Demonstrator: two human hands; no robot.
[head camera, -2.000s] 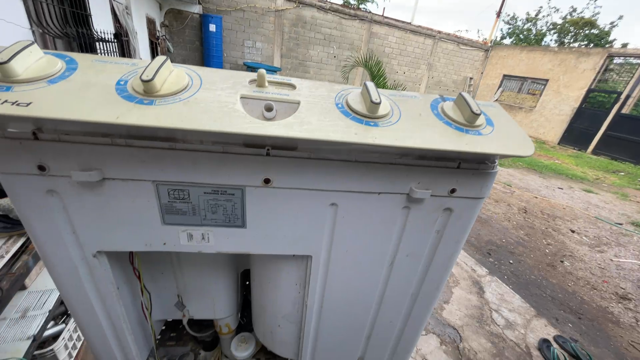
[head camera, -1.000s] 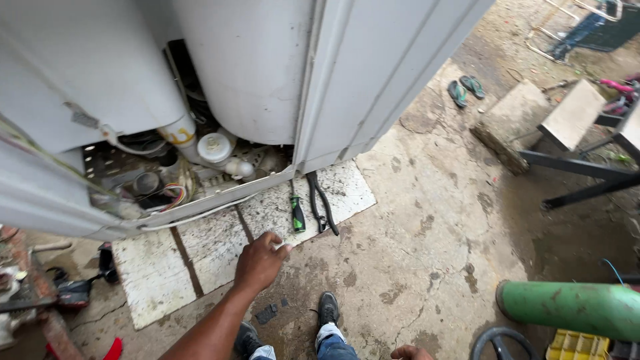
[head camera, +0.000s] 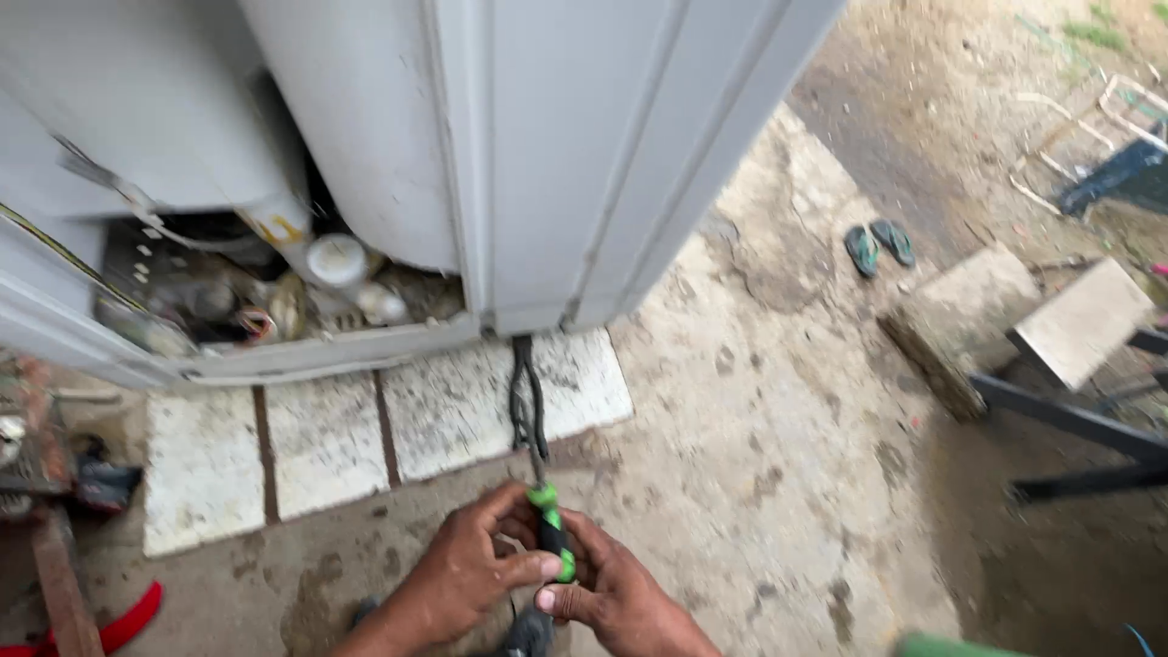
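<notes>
Both of my hands hold a screwdriver with a green and black handle, its shaft pointing up and away from me. My left hand closes on the handle from the left, while my right hand has its fingers and thumb on it from the right. Just beyond the screwdriver, black-handled pliers lie on the white tiles. Above them stands the white body of a washing machine; its lower opening shows a white round cap, wires and dirty inner parts.
Sandals lie on the concrete at right, near concrete blocks and a dark metal frame. A green cylinder shows at the bottom edge. A red curved object and a rusty metal bar are at lower left.
The screwdriver lay on the tiles beside the pliers one second ago; it is now up in both hands. My right hand has come in from the bottom edge. The view has tilted down since the first frame.
</notes>
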